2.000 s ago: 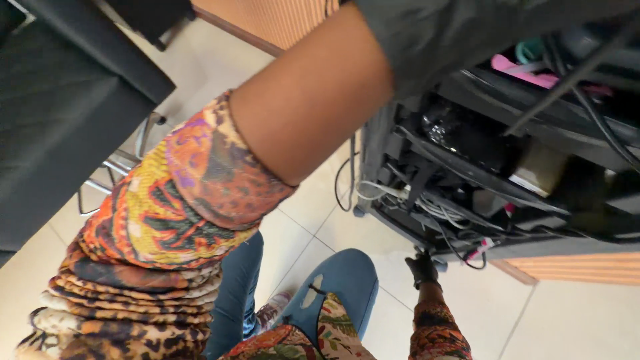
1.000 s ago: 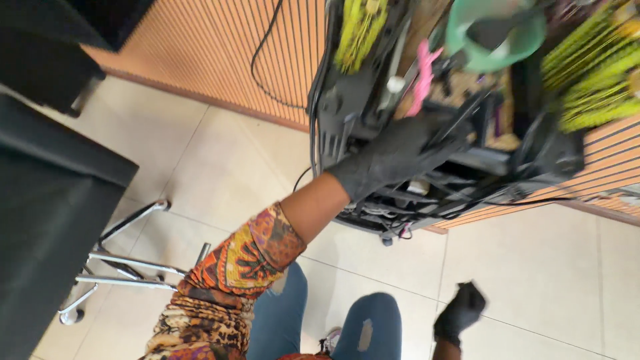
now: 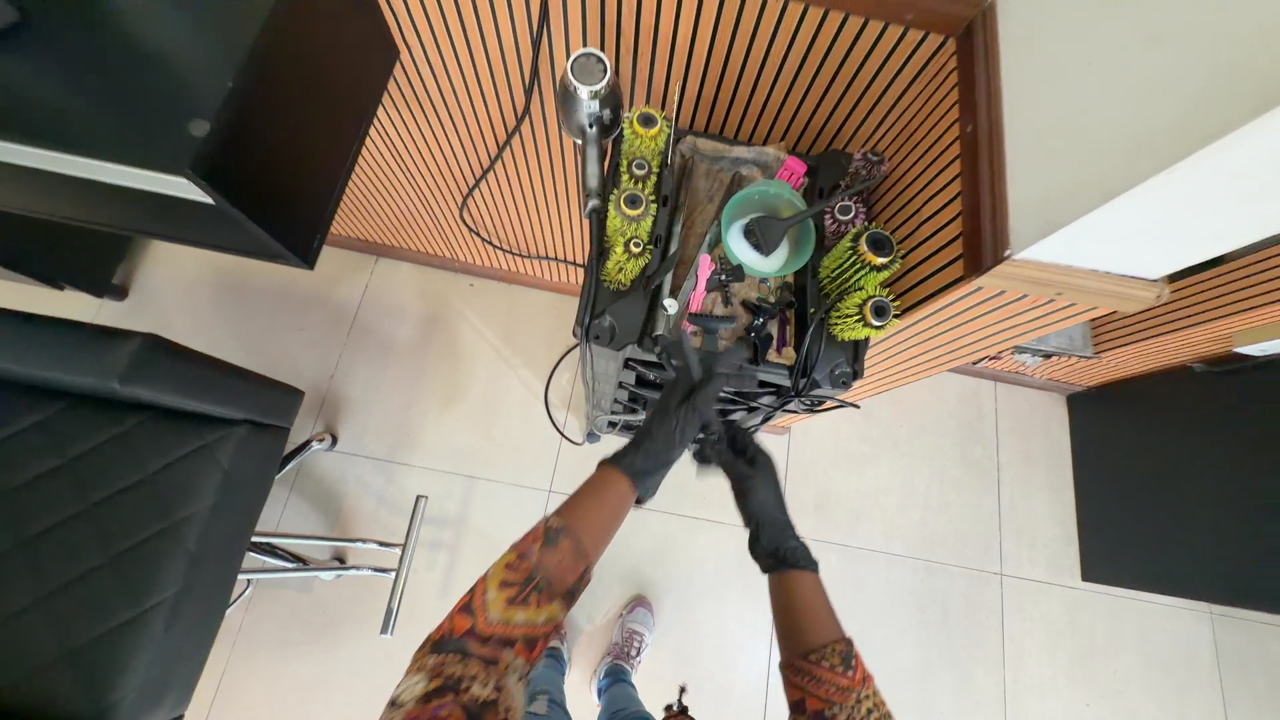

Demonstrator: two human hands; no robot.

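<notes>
My left hand (image 3: 672, 425), in a black glove, is at the front edge of a black salon trolley (image 3: 618, 325); motion blur hides its fingertips. My right hand (image 3: 748, 485), also black-gloved, is just below and beside it, fingers bent near the left wrist. Whether either holds something small cannot be told. On the trolley top stand a green bowl (image 3: 737, 205) with white contents and a black tint brush (image 3: 768, 235), a pink clip (image 3: 700, 283), black clips (image 3: 762, 325) and a pink comb-like piece (image 3: 791, 172).
A hair dryer (image 3: 590, 110) hangs at the trolley's left beside green round brushes (image 3: 634, 203); more round brushes (image 3: 865, 310) line its right. Cables loop around it. A slatted wall (image 3: 440, 130) stands behind. A black padded chair (image 3: 130, 500) with a chrome footrest (image 3: 404, 565) is at left.
My left hand has drawn back from over the trolley top to its front edge. My right hand has come up from the lower right to beside it. The view has shifted widely.
</notes>
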